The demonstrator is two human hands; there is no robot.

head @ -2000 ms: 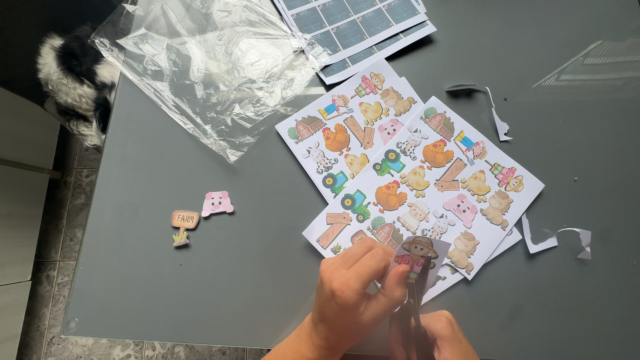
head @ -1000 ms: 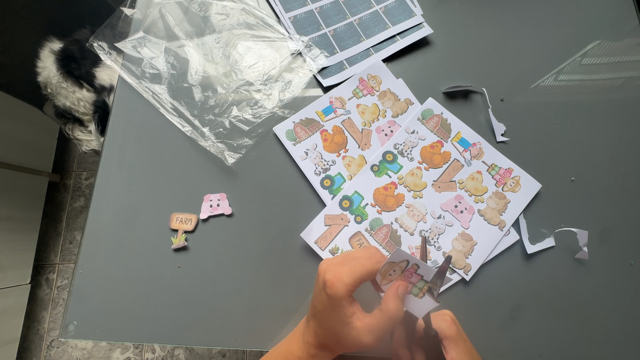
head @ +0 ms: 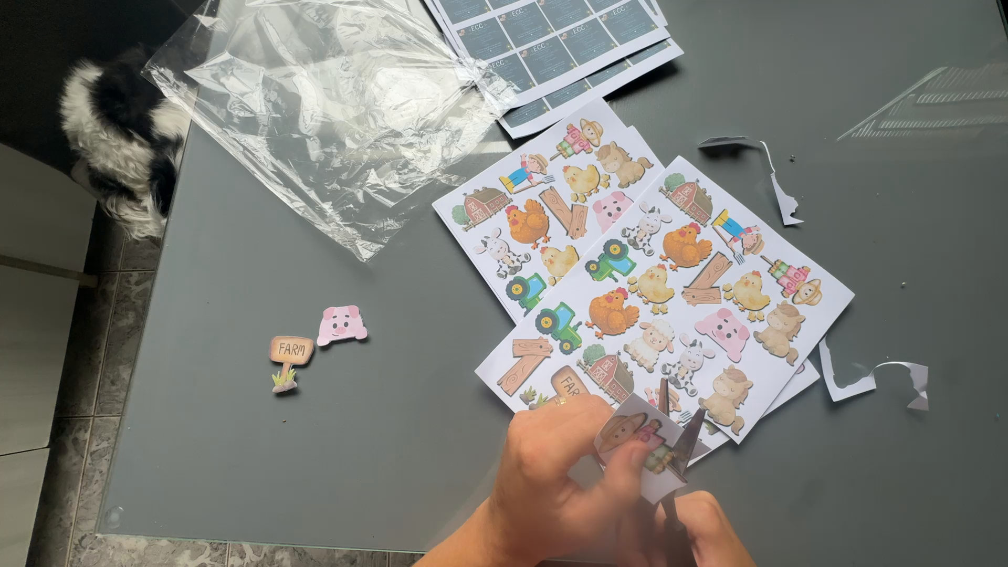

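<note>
My left hand [head: 563, 472] pinches a small paper piece with a printed scarecrow [head: 644, 441] between thumb and fingers. In my right hand [head: 701, 524], at the bottom edge, is a pair of scissors [head: 683, 457]; the parted blades point away from me and straddle the paper's right side. The handles are mostly hidden by my hands. Beneath and beyond them lie overlapping sheets of farm pictures [head: 756, 370]. A cut-out pink pig [head: 342, 326] and a cut-out farm sign [head: 290, 350] lie apart on the table at the left.
Crumpled clear plastic film [head: 339, 118] covers the table's upper left, beside dark printed card sheets [head: 551, 47]. Curled paper offcuts [head: 776, 181] lie at the right, with another offcut [head: 850, 386] lower down. A black-and-white furry animal [head: 126, 150] is beyond the table's left edge.
The scarecrow piece has turned from upright to tilted in my left hand. The scissor blades, pointing down behind it two seconds ago, now stand parted at its right side. The loose cut-outs have stayed put.
</note>
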